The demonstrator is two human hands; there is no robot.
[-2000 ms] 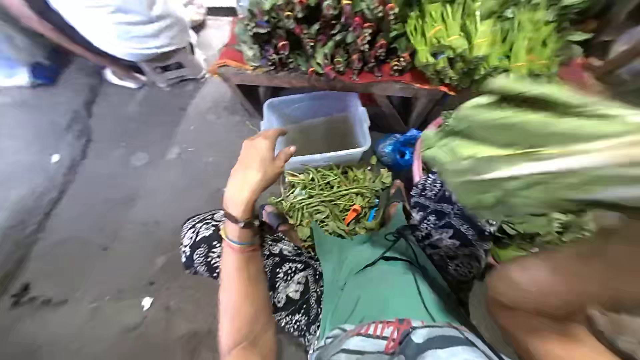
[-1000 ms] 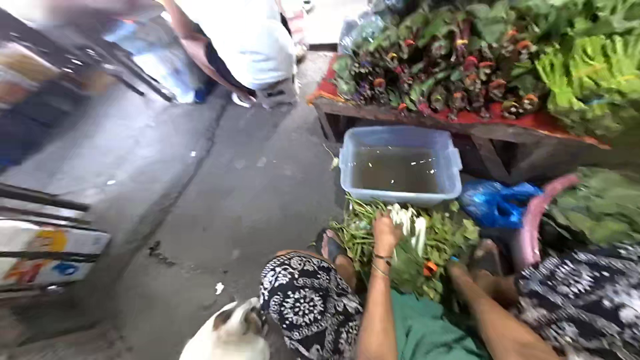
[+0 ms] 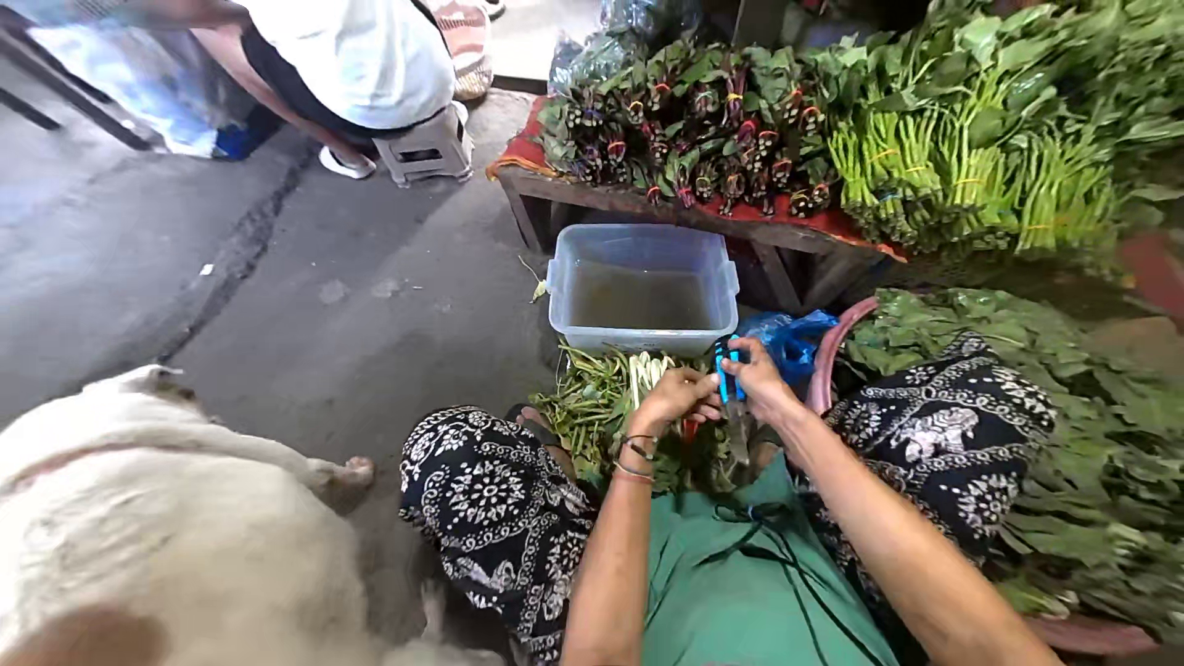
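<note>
My right hand [image 3: 754, 375] grips a utility knife [image 3: 728, 370] with a blue and black handle, its blade pointing down toward my lap. My left hand [image 3: 683, 396] is close beside it, fingertips at the handle; whether it holds anything is unclear. Beneath my hands, cut green stems and leaves [image 3: 587, 402] lie heaped on the ground between my feet, with white stalks [image 3: 647, 372] on top. Something orange-red shows just under my left hand. Just beyond the heap stands a translucent plastic tub [image 3: 643, 331] holding murky water.
A white dog [image 3: 185, 518] lies at the lower left. Bundled greens [image 3: 971, 176] and dark-stemmed bunches [image 3: 703, 139] cover a wooden bench [image 3: 638, 192]. Large leaves [image 3: 1091, 398] fill a pink-rimmed basket at my right, near a blue plastic bag [image 3: 786, 342]. A person sits on a stool [image 3: 425, 148].
The large leafy bunch at the right two seconds ago is out of my hand. White stalks have appeared on the heap, and the knife is now in my right hand. The view has shifted.
</note>
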